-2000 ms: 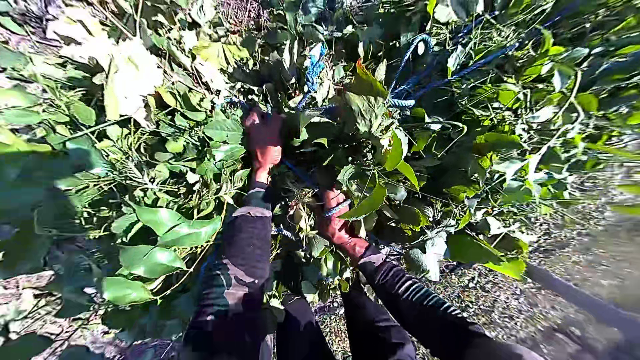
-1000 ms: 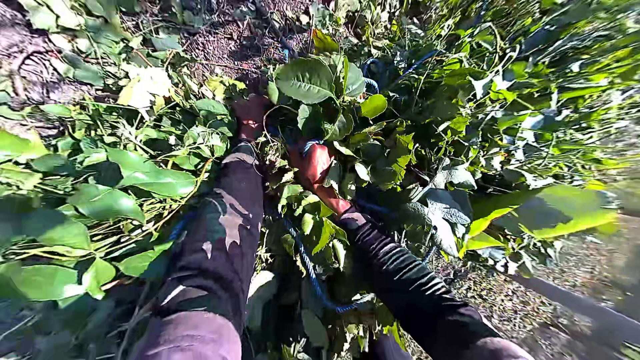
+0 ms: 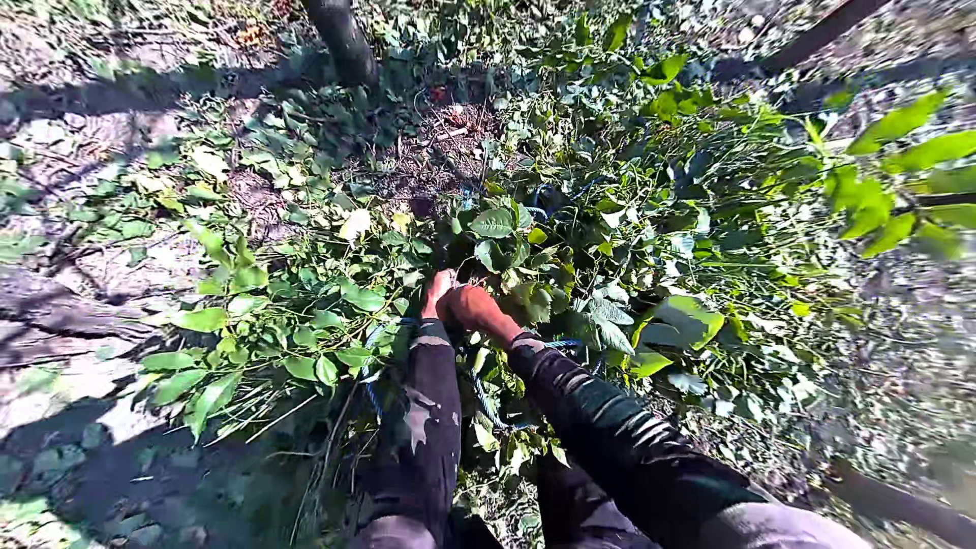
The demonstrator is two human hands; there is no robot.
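Note:
A heap of cut leafy vines and branches (image 3: 343,305) spreads beneath both arms. My left hand (image 3: 438,293) is at its middle, fingers lost among leaves and shade. Right against it, my right hand (image 3: 473,306) crosses in from the right with its back upward, its fingers hidden too. What either hand holds is not visible. Blue rope (image 3: 488,400) loops out of the foliage below the hands, and more rope shows left of the left forearm, right of the right wrist and beyond the hands. Dark sleeves cover both forearms.
A thin tree trunk (image 3: 343,42) rises at the top left. A second pole or trunk (image 3: 823,34) stands at the top right, and a blurred pole (image 3: 907,499) lies at the lower right. Leafy twigs (image 3: 907,152) jut in from the right. Dry, littered soil surrounds the heap.
My hands, apart two seconds ago, are now together, the right one having moved over against the left. The view has tilted up, showing more ground and a trunk beyond.

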